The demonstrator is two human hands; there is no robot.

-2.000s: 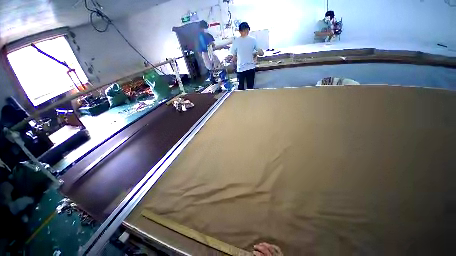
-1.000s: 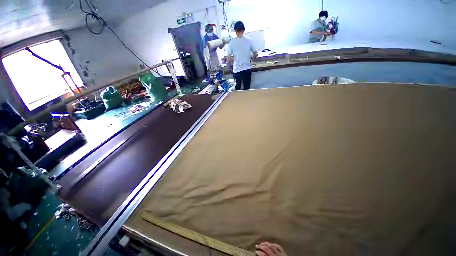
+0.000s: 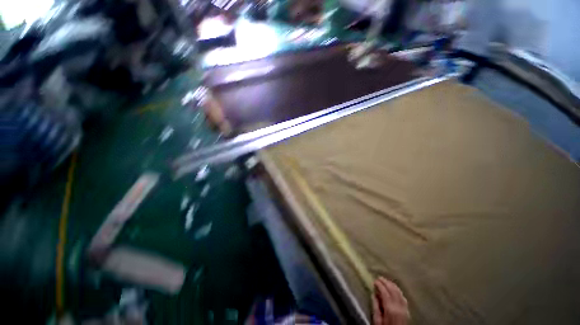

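A wide tan-brown fabric (image 3: pixel 445 165) covers the table, with several soft creases in its near part. A long, flat yellowish measuring stick (image 3: pixel 327 222) lies on it along the near table edge. My right hand (image 3: pixel 389 303) is at the bottom, cut off by the picture's edge, with its fingers closed at the stick's near end; blur hides the exact grip. My left hand is not in view. A silver metal rail (image 3: pixel 311 120) runs across the table at the fabric's end.
Beyond the rail is a dark brown table surface (image 3: pixel 305 92) with pale scraps on it. The green floor (image 3: pixel 127 209) at left has a yellow line, litter and two pale flat strips. A striped sack (image 3: pixel 35 143) stands at far left. The picture is blurred.
The view has swung left and down, showing more floor and the table's side; the co-workers are out of clear view. My right hand stays at the stick's near end.
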